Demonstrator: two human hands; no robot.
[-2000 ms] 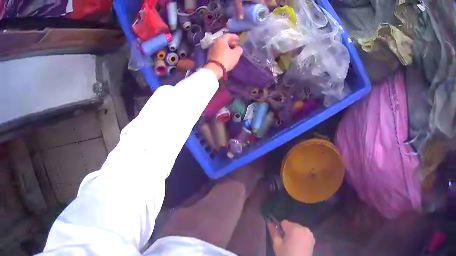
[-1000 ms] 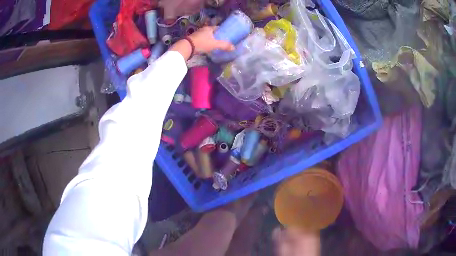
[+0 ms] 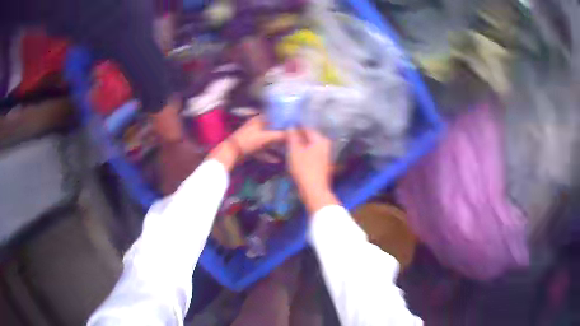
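The frame is blurred. My left hand (image 3: 253, 136) is over the blue plastic crate (image 3: 375, 184), closed on the lower left part of a pale blue thread cone (image 3: 285, 111). My right hand (image 3: 308, 153) is beside it, its fingertips raised to the cone's lower end. Whether the right hand holds anything of its own cannot be told. Below and around my hands the crate holds mixed cones, a pink cone (image 3: 211, 126) at the left and a clear plastic bag (image 3: 375, 108) with yellow parts at the right.
A yellow-orange bucket (image 3: 385, 230) stands at the crate's near right side, partly behind my right sleeve. A pink-purple sack (image 3: 461, 197) and grey-green sacks (image 3: 540, 127) lie at the right. Another person's dark sleeve and hand (image 3: 166, 122) reach into the crate's left side.
My right hand has come up from the bottom of the picture to the cone. My left hand has brought the pale blue cone lower in view. Another person's arm has come in at the left.
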